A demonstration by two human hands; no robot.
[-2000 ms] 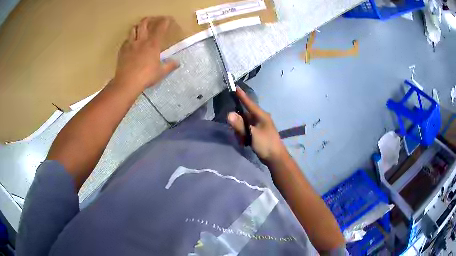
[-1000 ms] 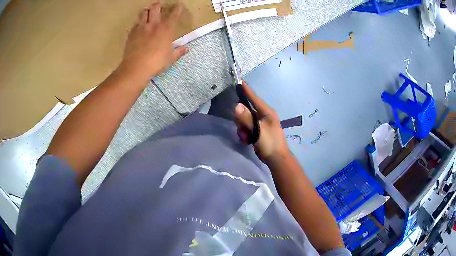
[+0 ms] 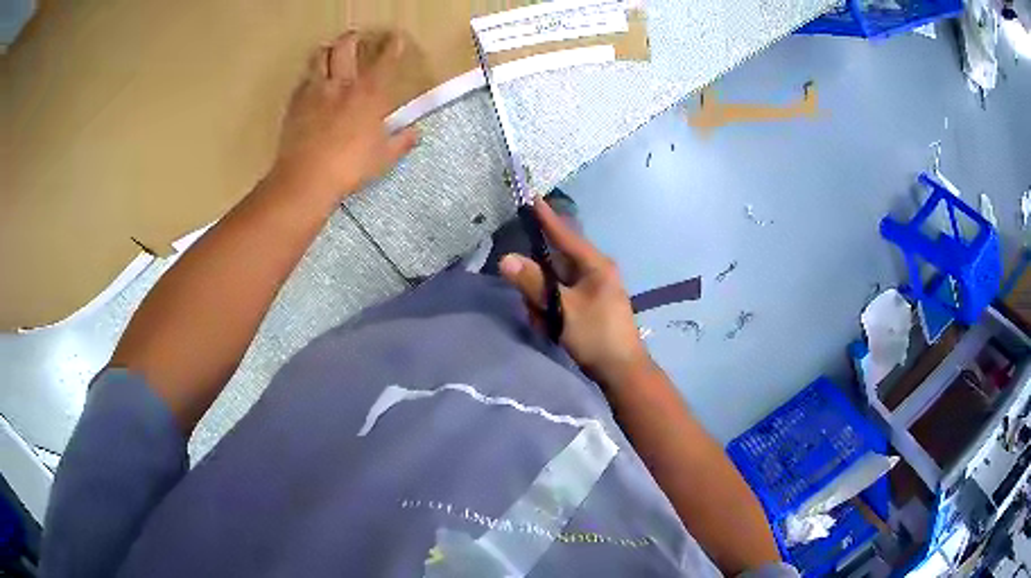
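A big tan card pattern lies on the pale table, with a narrow white strip along its curved lower edge. My left hand lies on the card with fingers spread, thumb near the strip. My right hand holds the black handles of the long shears. The blades look closed or nearly so and point away from me, tips across the strip at the card's edge. A small white pattern piece with faint marks lies just beyond the tips.
A blue basket stands at the top right. A tan offcut and a dark strip lie on the grey floor. A blue stool and a blue basket with scraps are at the right. The table's front edge runs beside my body.
The view has shifted a little. The card's end by the blade tips now looks split, with the white piece more in sight. My left hand stays on the card; my right keeps the shears.
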